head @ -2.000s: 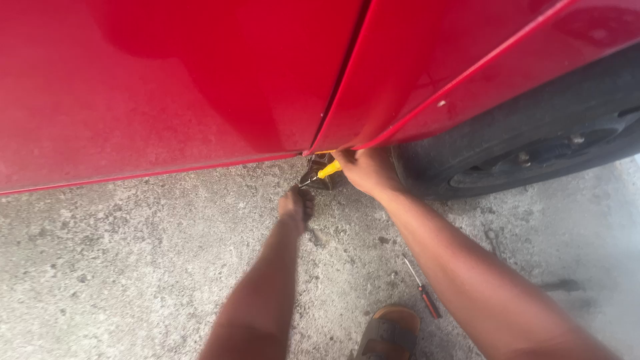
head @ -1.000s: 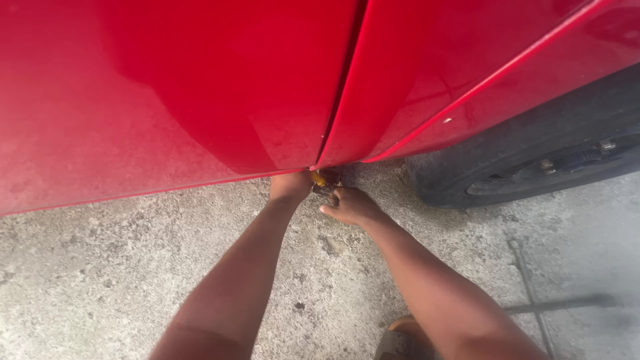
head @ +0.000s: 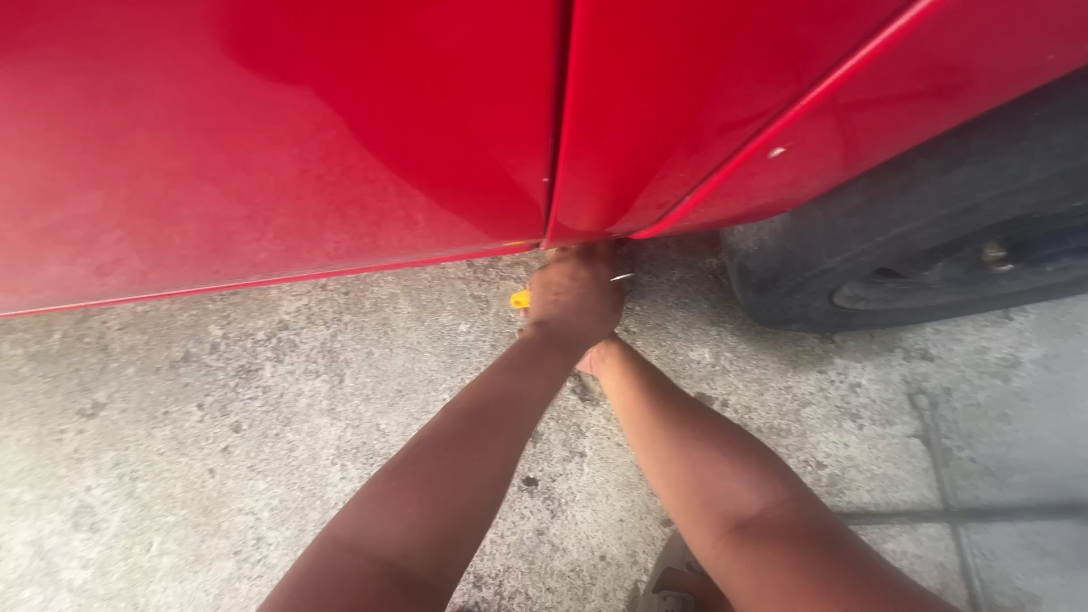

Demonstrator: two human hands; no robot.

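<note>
Beneath the lower edge of a red car body panel [head: 382, 127], my left hand [head: 574, 293] reaches in at the foot of the panel seam. The yellow handle end of a tool [head: 520, 299] sticks out to the left of that hand, and a thin metal piece [head: 622, 277] shows at its right side. My right hand [head: 595, 355] lies behind and below the left one, mostly hidden by it. Which hand holds the yellow-handled tool cannot be told, since the fingers of both are covered.
A black tyre [head: 782, 272] stands on the right, close to the hands. Rough concrete ground [head: 212, 450] lies under the car, with dark lines crossing at the right. My sandalled foot [head: 676, 578] is at the bottom, partly behind my right forearm.
My hands, apart two seconds ago with the yellow tool between them, now overlap, the left in front of the right. The yellow handle end now points out to the left.
</note>
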